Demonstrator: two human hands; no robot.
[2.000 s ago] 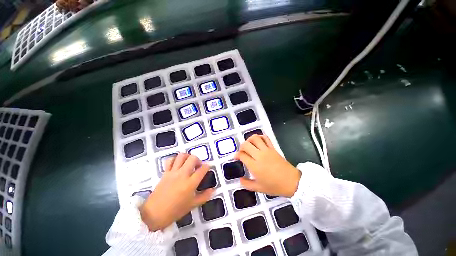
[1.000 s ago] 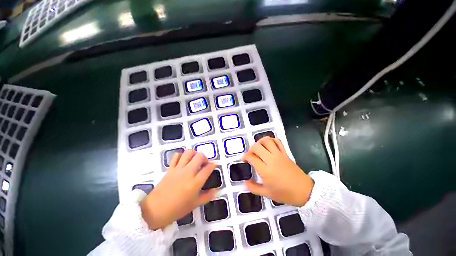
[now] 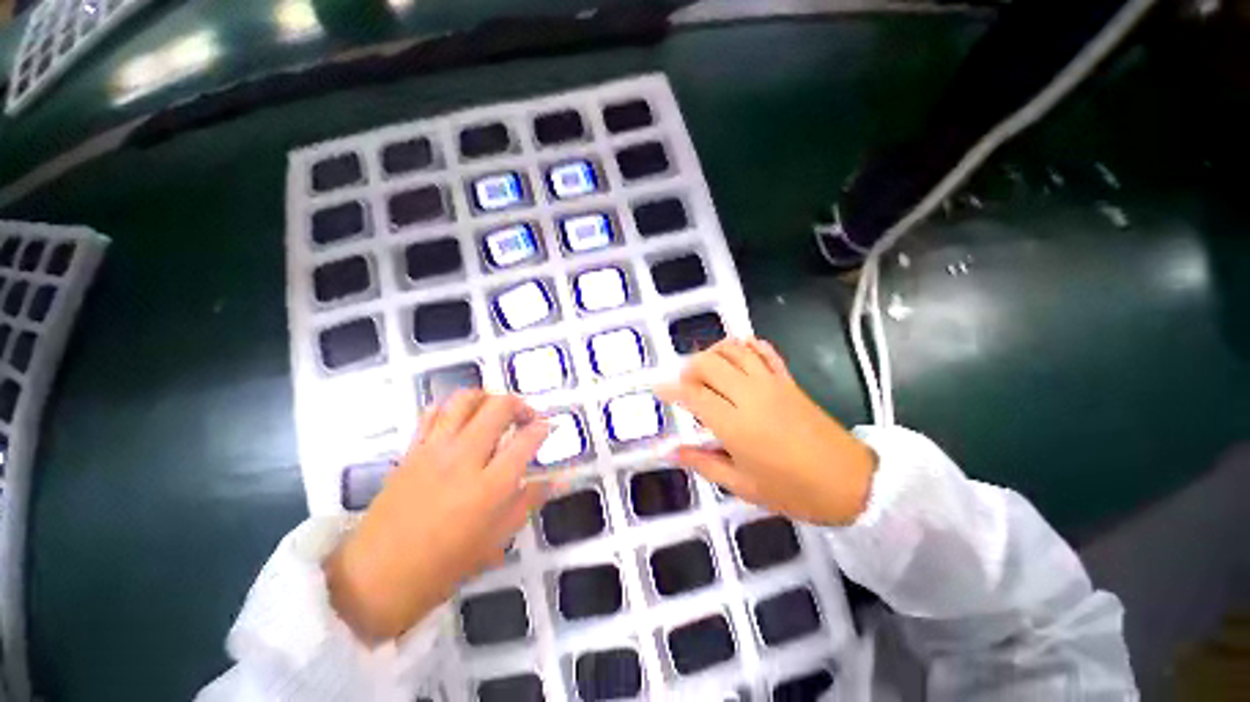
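Note:
A white foam tray [image 3: 304,281] holds rows of small dark rectangular display units. Several units in the two middle columns are lit; the upper ones show a square pattern, and the lower ones, such as this lit unit [image 3: 616,353], glow plain white. My left hand [image 3: 446,501] lies over the tray, fingers apart, fingertips at the left edge of a lit unit [image 3: 562,439]. My right hand [image 3: 775,425] has its fingertips at the right edge of the neighbouring lit unit [image 3: 635,416]. Both units sit in their pockets. Whether the fingertips press them is unclear.
The tray lies on a glossy dark-green surface [image 3: 178,412]. Another tray [image 3: 62,309] is cut off at the left edge, and one more [image 3: 62,41] is at the upper left. A white cable [image 3: 877,336] hangs beside a dark post [image 3: 946,151] on the right.
The two units between my hands have turned from dark to lit white. The tray appears higher and slightly left in view. My hands remain at that same row.

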